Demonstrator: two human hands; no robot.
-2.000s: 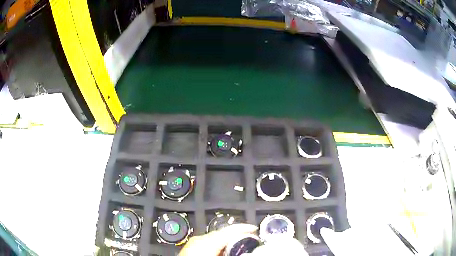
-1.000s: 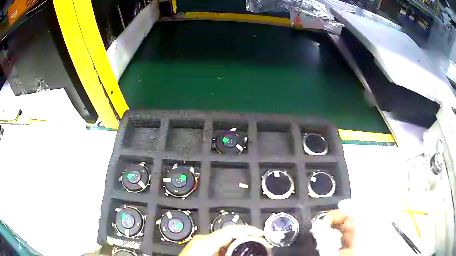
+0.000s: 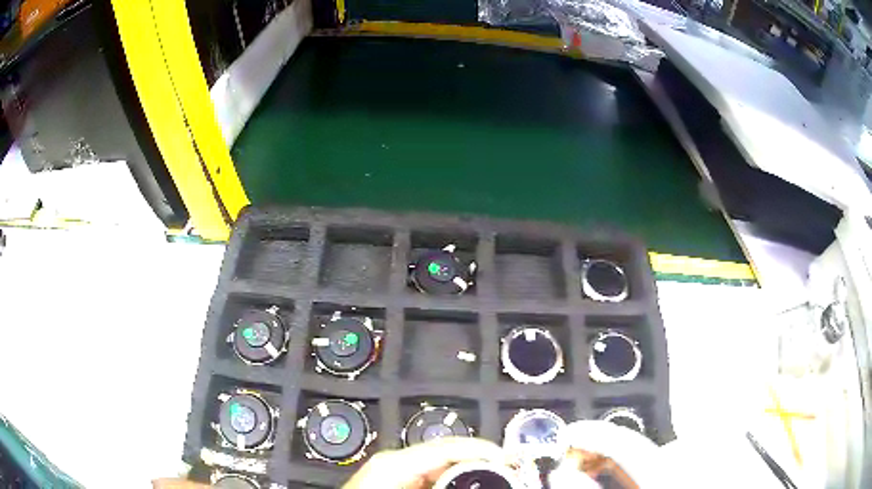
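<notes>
The dark foam tray (image 3: 359, 387) lies in front of me, its square pockets holding round watch modules. My left hand (image 3: 406, 465) is at the bottom edge, partly cut off, and holds a round module with a silver rim and dark face (image 3: 475, 478). My right hand (image 3: 598, 465), with white covering or cloth around it, is just right of that module over the tray's lower right; its fingers are blurred. Black-faced modules (image 3: 532, 354) sit in the right columns. Matt black discs with green dots (image 3: 346, 343) sit in the left and middle columns.
A green conveyor belt (image 3: 459, 143) lies beyond the tray, with a yellow post (image 3: 177, 115) at its left. White stacked trays (image 3: 736, 105) stand at the right. A thin dark stick (image 3: 769, 460) lies on the white bench at right. A small white bit lies in one pocket.
My right hand moved right to the tray's edge, then back left beside the held module. The module in my left hand now shows lower in the picture.
</notes>
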